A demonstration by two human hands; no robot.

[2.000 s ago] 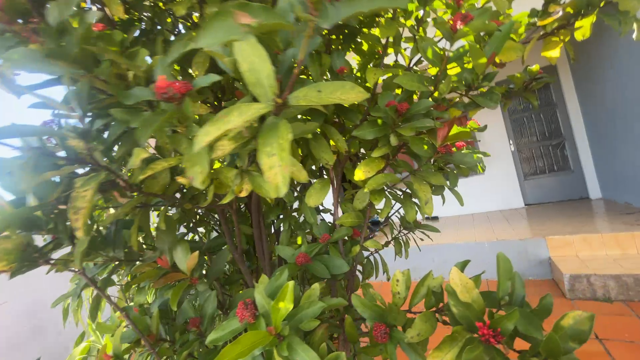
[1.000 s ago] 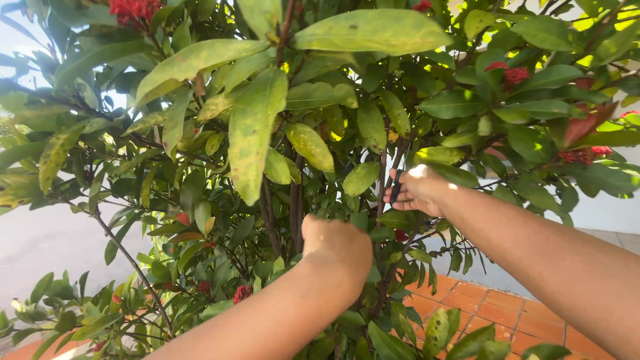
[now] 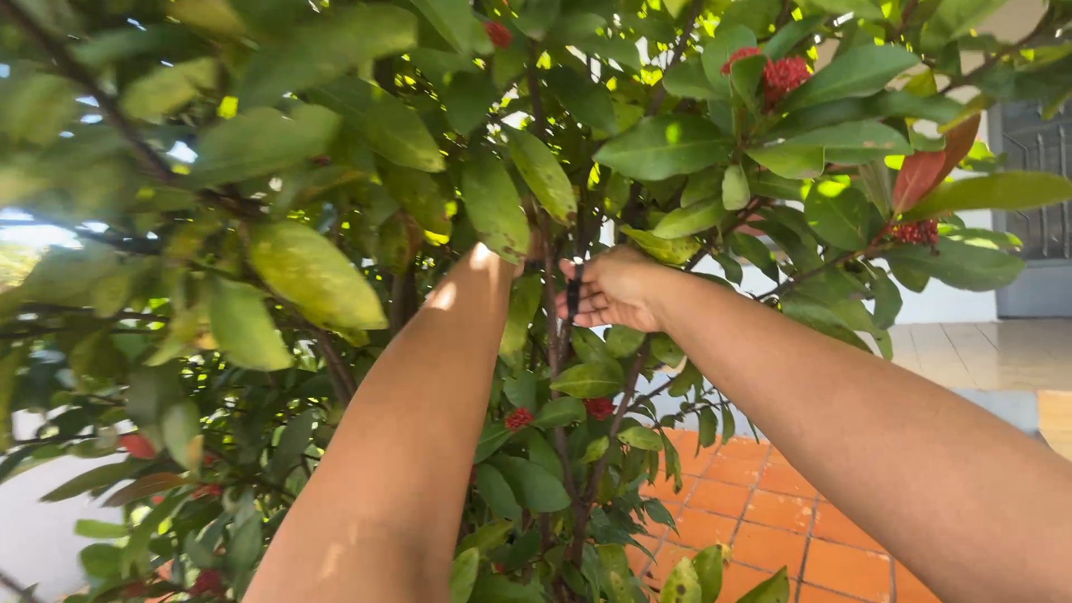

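Note:
Both of my arms reach into a leafy shrub with red flower clusters [image 3: 785,79]. My right hand [image 3: 615,289] holds a small black object [image 3: 574,291] upright between thumb and fingers, close beside a thin brown stem [image 3: 550,322]; what the object is cannot be told. My left hand [image 3: 531,243] is mostly hidden behind leaves, just left of my right hand and near the same stem. Its fingers and anything in them do not show. A spotted green leaf [image 3: 494,205] hangs in front of the left wrist.
Branches and leaves surround both arms, with a dark branch [image 3: 100,96] at upper left. Orange floor tiles [image 3: 779,511] lie below right. Behind stand a raised tiled porch [image 3: 955,347], a white wall and a grey metal door [image 3: 1034,193].
Two seconds ago no hands were in view. Since one second ago, my left hand has gone deeper among the leaves, beside the stem. My right hand still holds the black object.

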